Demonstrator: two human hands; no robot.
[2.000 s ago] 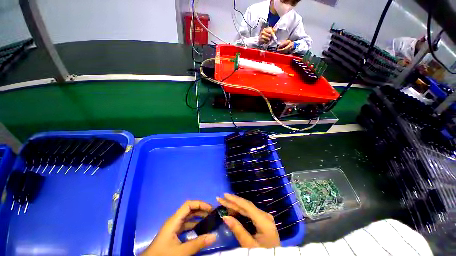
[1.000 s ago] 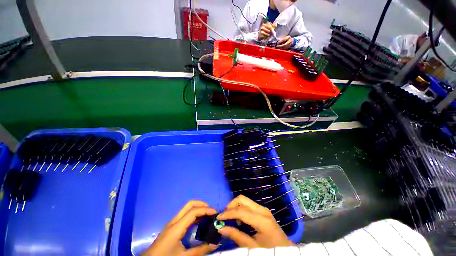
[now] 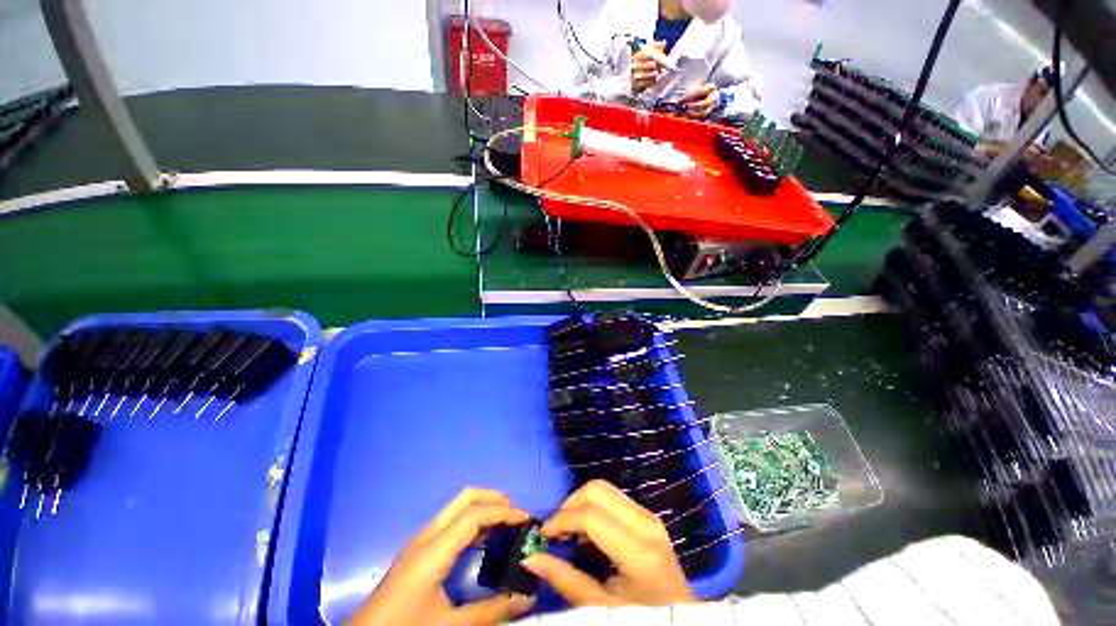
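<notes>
A black plastic housing (image 3: 499, 565) is held over the front of the middle blue tray (image 3: 416, 428). My left hand (image 3: 443, 565) grips it from the left, fingers above and thumb below. My right hand (image 3: 618, 548) holds a small green circuit board (image 3: 534, 542) between thumb and fingertips at the housing's right, open end. How far the board sits inside cannot be told. A row of black housings (image 3: 618, 404) with thin metal pins lies along the tray's right side. A clear plastic box (image 3: 866, 479) heaped with green circuit boards stands right of the tray.
The left blue tray (image 3: 159, 514) holds more pinned housings. Beyond the green strip, a red tray (image 3: 661, 214) holds a white syringe (image 3: 636, 152), with a yellowish hose looping over it. A white-coated person (image 3: 734, 61) works opposite. Dark stacked trays (image 3: 991, 355) stand at right.
The housing has turned in my hands since the earliest frame, and the green board at its open end shows more clearly. Both hands keep nearly the same place. The person opposite has shifted their hands slightly.
</notes>
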